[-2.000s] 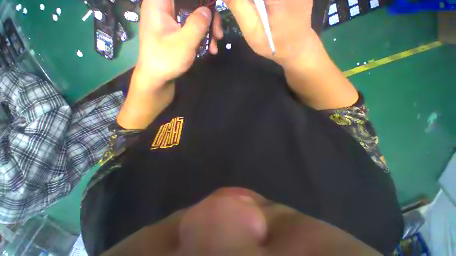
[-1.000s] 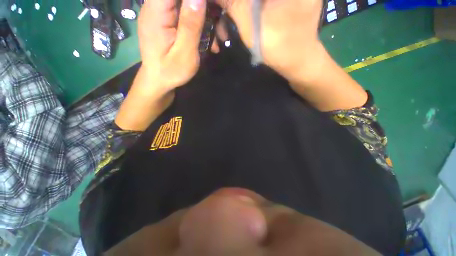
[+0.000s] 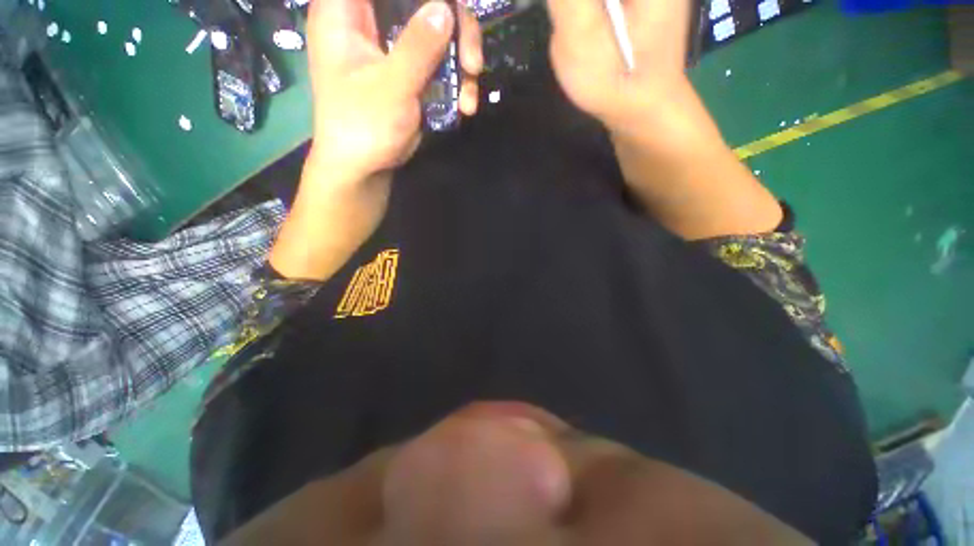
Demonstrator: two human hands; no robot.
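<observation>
My left hand holds a dark phone unit at the top of the view. The thumb lies on the unit and the fingertips show on its right side. Shiny circuitry shows at the unit's lower end. My right hand is to the right, apart from the unit, and cut off by the top edge. A thin white stick-like tool, likely tweezers, lies along the right hand and is held in it. The right fingertips and the tool's far end are out of view.
Opened phone units lie on the green mat at upper left, with small white pieces scattered around. A dark strip with white squares and a blue item are at upper right. A neighbour's plaid sleeve is at left.
My right hand has moved right, away from the phone unit, and the tweezers with it. More of the phone unit now shows in my left hand. The plaid sleeve has shifted.
</observation>
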